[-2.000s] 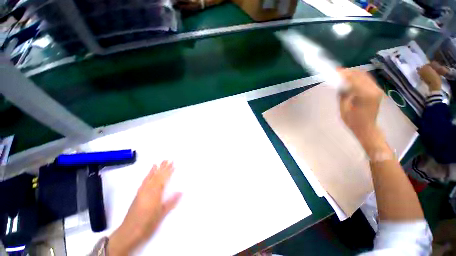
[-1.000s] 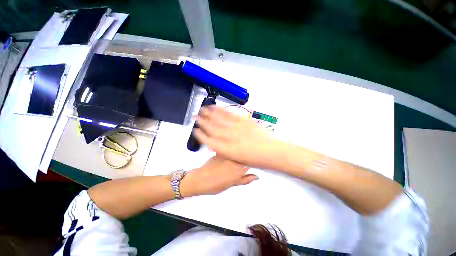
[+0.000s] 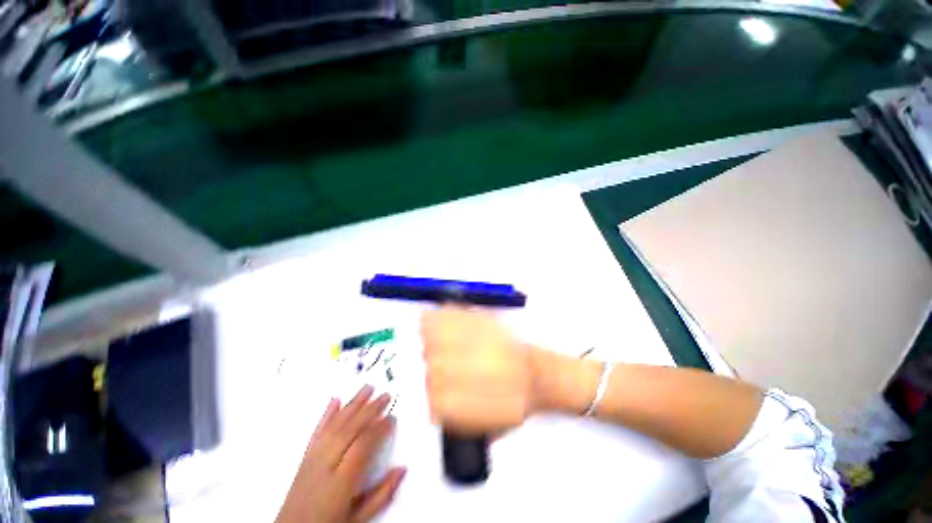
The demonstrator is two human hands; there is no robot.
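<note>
My right hand (image 3: 475, 370) is closed around the black handle of the blue dust-removal roller (image 3: 445, 289), whose blue cylinder lies crosswise above the fist. My left hand (image 3: 345, 457), cut off at the wrist by the bottom edge, lies with fingers apart just below a small green circuit board (image 3: 368, 339). Small parts and thin wires sit under the board. The outline of any white tray around them cannot be told against the white work sheet (image 3: 511, 230). The right hand is blurred.
Black LCD screens (image 3: 153, 388) stand in a clear holder at the left. A tan cardboard sheet (image 3: 787, 266) lies at the right. A grey metal post (image 3: 112, 194) rises at the left, and a metal edge runs behind the sheet. Stacked papers (image 3: 910, 133) are at the far right.
The right hand has lifted the roller from beside the screens and moved it right, over the sheet. The left hand is now below the green board. The camera view has swung right.
</note>
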